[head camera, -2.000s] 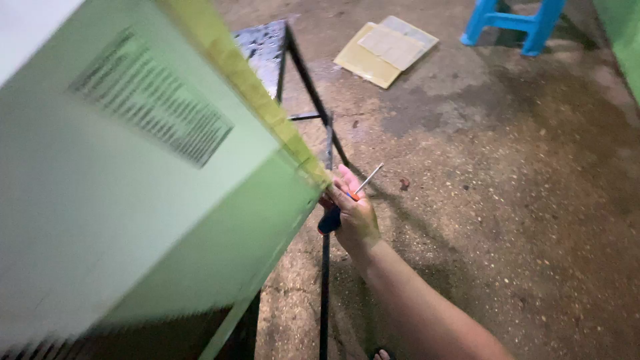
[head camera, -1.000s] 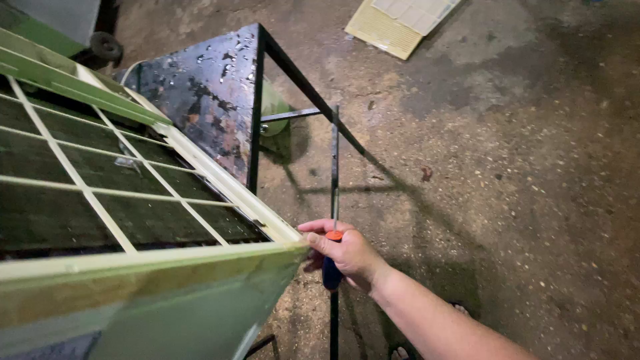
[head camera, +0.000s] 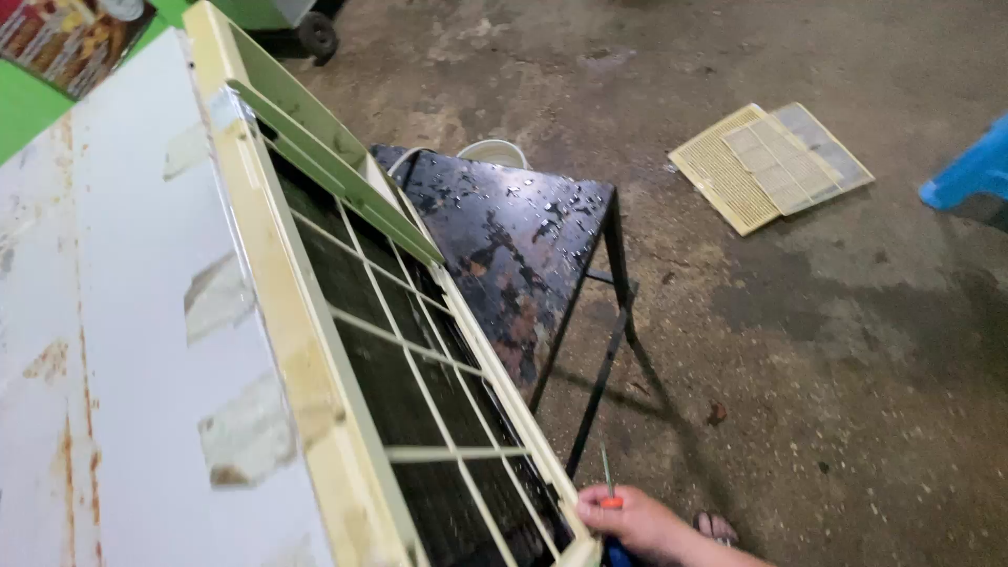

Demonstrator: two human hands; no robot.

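Note:
A window air conditioner fills the left side, with a rusty white metal casing (head camera: 134, 315) and a yellowed plastic front frame (head camera: 307, 346). Dark coil fins show behind the frame's white grid bars (head camera: 405, 342). At the lower right, my right hand (head camera: 638, 520) is closed around a screwdriver (head camera: 611, 502) with an orange and blue handle, its shaft pointing up. The thumb and fingers of that hand meet the frame's lower corner. My left hand is out of view.
Beside the unit stands a black metal stand with a wet, worn top (head camera: 512, 236). Behind it is a white bucket (head camera: 494, 151). A yellowed grille panel (head camera: 720, 177) and a mesh filter (head camera: 843, 161) lie on the concrete floor. A blue plastic stool (head camera: 972, 169) stands at the right edge.
The view has shifted a lot, and the unit's casing and front frame now show from another side. My right hand stays at the frame's edge with the screwdriver.

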